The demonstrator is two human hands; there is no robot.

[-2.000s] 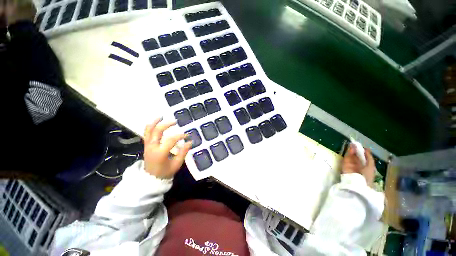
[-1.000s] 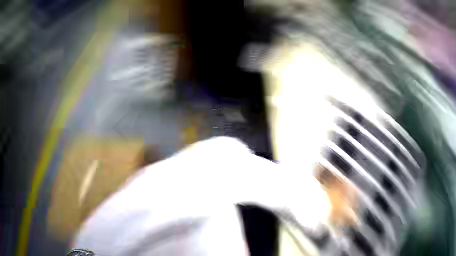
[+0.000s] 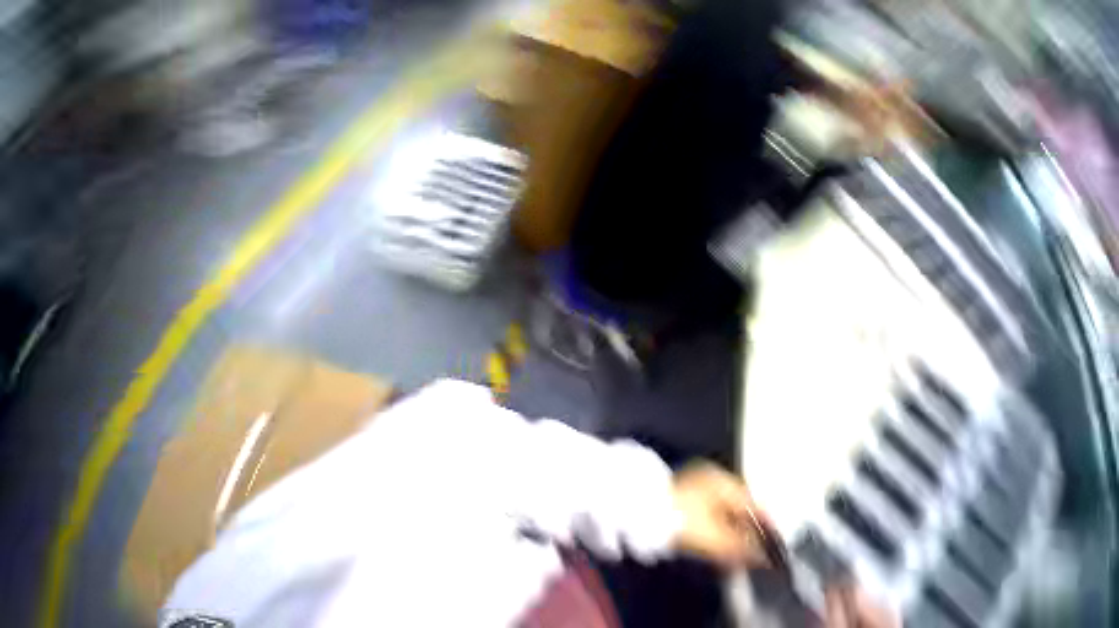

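The view is strongly blurred. A white blister tray (image 3: pixel 1043 460) with rows of black housings (image 3: pixel 869 521) lies at the lower right. My left hand (image 3: pixel 718 515) is beside the tray's near left corner, at the end of a white sleeve. Something dark shows at its fingertips, but I cannot tell whether it is held. A blurred, skin-coloured patch at the bottom edge by the tray looks like my right hand (image 3: pixel 849 606). It is mostly cut off, and its fingers and any held item cannot be made out.
The cream bench (image 3: pixel 798 319) extends beyond the tray, with another tray (image 3: pixel 939 252) farther up. A dark-clothed person (image 3: pixel 669 160) is beside the bench. Stacked white trays (image 3: pixel 448 202), cardboard boxes (image 3: pixel 276 429) and a yellow line (image 3: pixel 184 337) are on the floor at left.
The view has swung left towards the floor since the first frame. My left hand has moved from over the tray to its near corner. The pale item in my left fingers no longer shows.
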